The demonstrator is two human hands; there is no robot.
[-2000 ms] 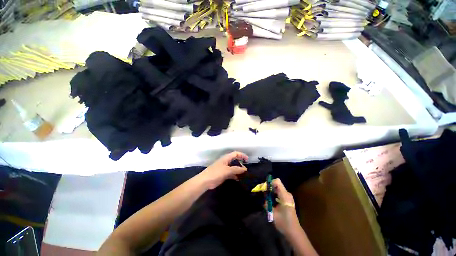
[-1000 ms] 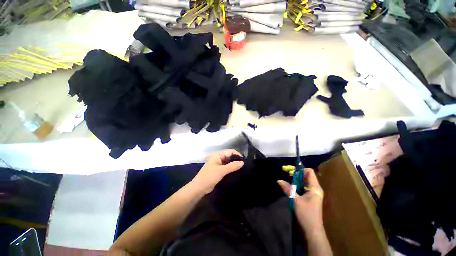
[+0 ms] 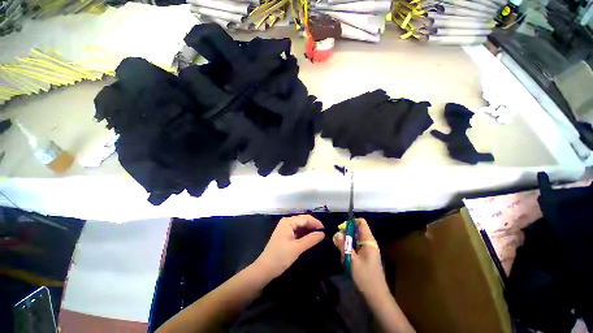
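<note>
My left hand [image 3: 290,244] is over my lap below the table's front edge, its thumb and fingertips pinched on a black fabric piece [image 3: 316,229] that is hard to tell from my dark clothing. My right hand [image 3: 364,252], with a yellow finger wrap, is just right of it and holds scissors [image 3: 350,237] with teal-green handles. The blades point up across the white table edge, and appear closed. A larger black pile [image 3: 175,123] lies on the table at left, a smaller black pile [image 3: 377,122] right of it, and a stubby black piece [image 3: 460,133] further right.
An open cardboard box [image 3: 432,273] stands right of my lap. Black pieces [image 3: 553,247] lie on a pinkish sheet at far right. A small bottle [image 3: 49,155] is at left, a red-and-brown object [image 3: 320,49] at back, beside grey-beige bundles [image 3: 461,23]. A smartphone [image 3: 36,312] is lower left.
The scissors and my right hand have moved left, closer to my left hand. The black fabric raised against the table edge is now lower. The whole view has shifted slightly.
</note>
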